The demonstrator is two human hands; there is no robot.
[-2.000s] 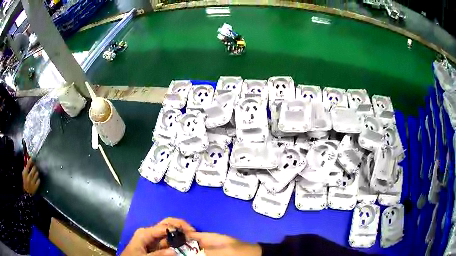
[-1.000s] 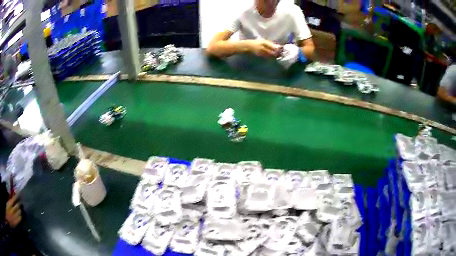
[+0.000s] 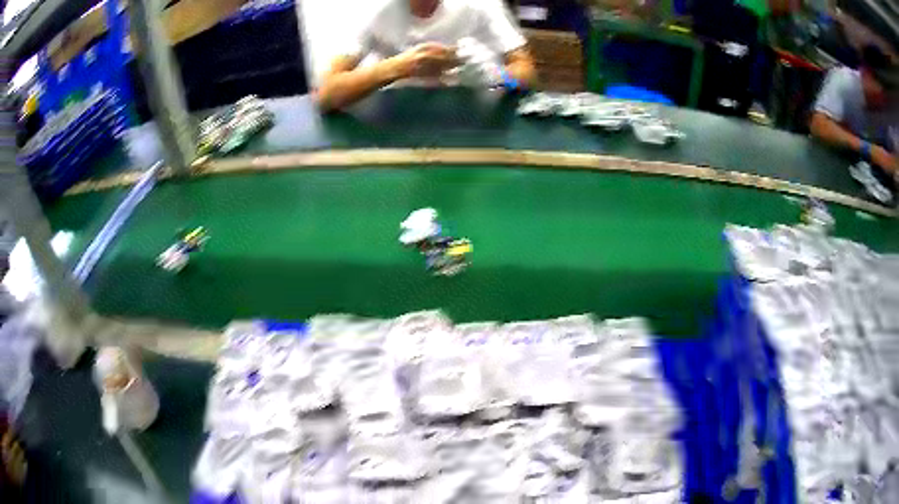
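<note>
Neither of my hands is in the picture. Nearest in front of me, many white socket housings (image 3: 434, 379) lie piled on a blue tray sheet (image 3: 284, 326), blurred and cut off by the bottom edge. Beyond them a circuit-board assembly (image 3: 449, 254) with a white part (image 3: 420, 225) lies on the green conveyor belt (image 3: 591, 236). Another small assembly (image 3: 183, 248) lies further left on the belt.
A white cup (image 3: 128, 399) and a thin stick (image 3: 140, 463) are at lower left. A grey post (image 3: 158, 84) rises at left. Stacked blue trays (image 3: 725, 394) with more housings (image 3: 848, 345) are at right. A person (image 3: 434, 49) works across the belt; another is at far right.
The view has tilted up from the tray and swung somewhat right. My hands, seen earlier holding a small wired part, have left the picture. The person opposite has come into view.
</note>
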